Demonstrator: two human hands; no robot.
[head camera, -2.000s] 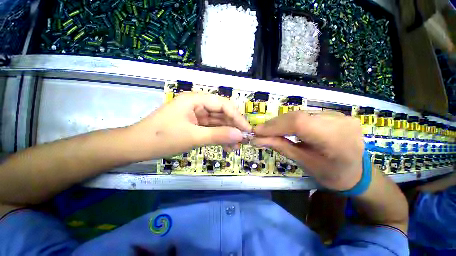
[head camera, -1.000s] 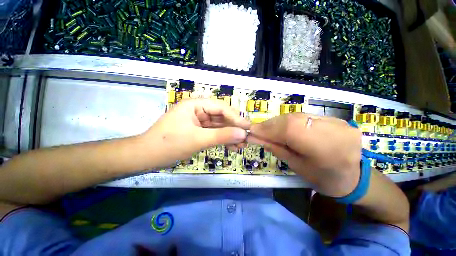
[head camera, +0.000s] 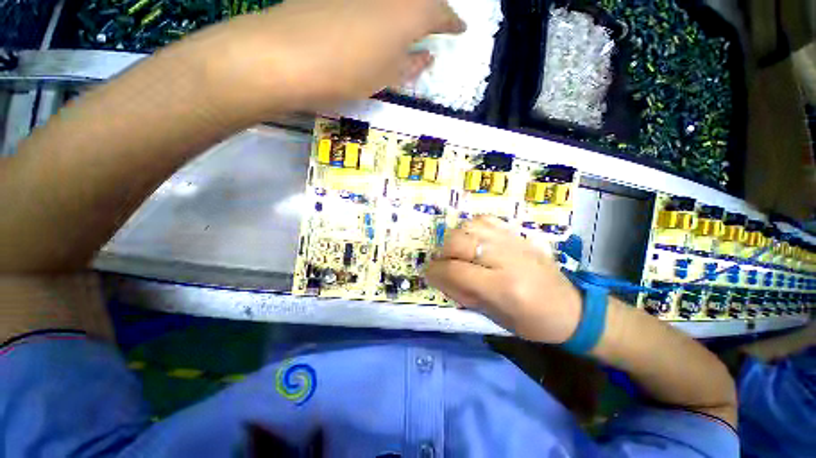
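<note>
A pale cream PCB panel (head camera: 335, 234) with several repeated boards lies across the rails in front of me. Yellow blocks with copper-orange centres (head camera: 418, 166) stand near its far edge. My right hand (head camera: 505, 279) is low over the panel's near half, its fingertips bunched downward at a board; whether they hold a small part is hidden. My left hand (head camera: 358, 49) is at the bin of bright white small parts (head camera: 470, 67), partly cut off by the top edge, fingers apart; no part shows in it.
A bin of translucent small parts (head camera: 577, 72) sits right of the white one. Green capacitors (head camera: 684, 98) fill trays beyond the far rail. More boards (head camera: 707, 259) lie to the right. A blue strap (head camera: 588, 319) circles my right wrist, its cord running right. Another person's sleeve (head camera: 778, 385) shows at lower right.
My hands were together above the panel, fingertips meeting at a tiny part. My left hand has moved up to the white bin; my right hand has lowered to the boards. The view has shifted slightly.
</note>
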